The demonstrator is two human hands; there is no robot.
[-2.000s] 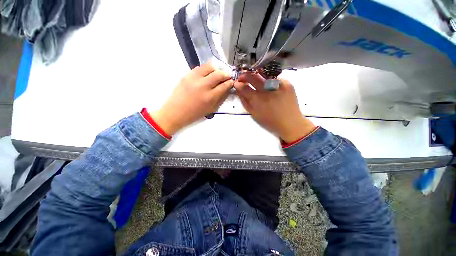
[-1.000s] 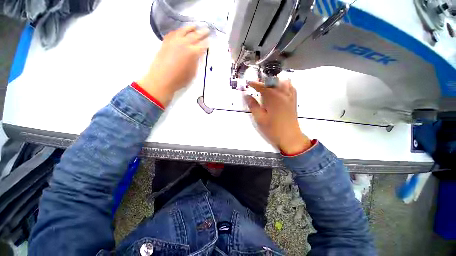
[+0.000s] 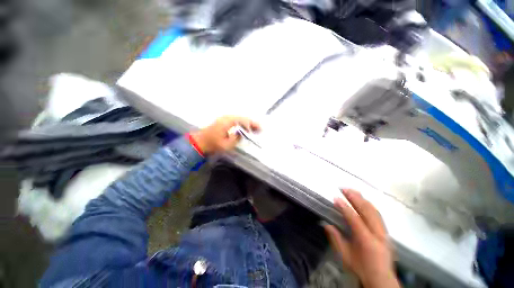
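Observation:
The view is blurred. My left hand (image 3: 221, 136) is at the table's front edge, its fingers closed on a small pale piece (image 3: 238, 131); what it is cannot be told. My right hand (image 3: 363, 239) is open and empty at the front edge, further right, fingers spread. The sewing machine (image 3: 406, 112), white with a blue stripe, stands behind my right hand; no hand is at its needle area (image 3: 337, 125). A narrow dark grey band (image 3: 301, 81) lies slanting on the white table, beyond my left hand.
Dark and grey pieces (image 3: 231, 19) are heaped along the table's (image 3: 197, 73) far edge. A pile of long grey and black strips (image 3: 84, 143) lies on white cloth (image 3: 70, 93) to the left, beside the table.
The view has swung towards the left side. Both hands have left the needle area and come to the front edge. The grey piece is out from under my left hand.

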